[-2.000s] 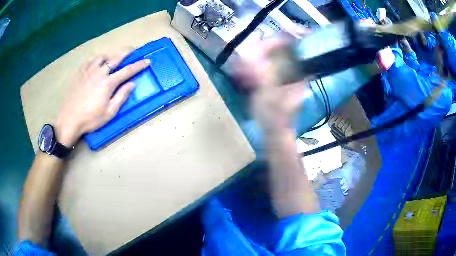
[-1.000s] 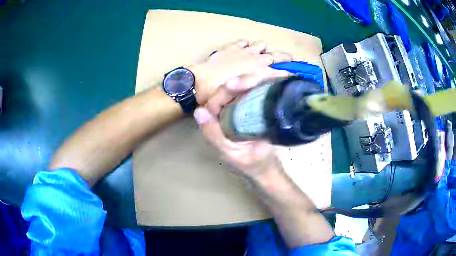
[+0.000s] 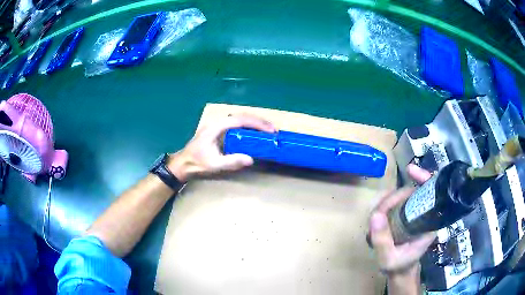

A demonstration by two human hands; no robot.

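Observation:
The blue handheld device (image 3: 305, 152) is tipped on its long side above the cardboard sheet (image 3: 247, 230), its narrow edge facing me. My left hand (image 3: 221, 147) grips its left end, thumb on the near side and fingers behind. My right hand (image 3: 397, 236) is wrapped around the black electric screwdriver (image 3: 440, 201) with a pale label, right of the device and apart from it. The screwdriver's bit is hidden. Tiny dark specks, perhaps screws, lie on the cardboard.
Screw feeders (image 3: 460, 248) stand at the right, partly behind the screwdriver. A pink fan (image 3: 26, 135) stands at the far left. Blue devices (image 3: 137, 39) lie on clear plastic at the back left, and others (image 3: 440, 60) at the back right.
The device, flat two seconds ago, is now tilted up in my left hand. My right hand and the screwdriver have moved right, away from my left hand. The view has shifted.

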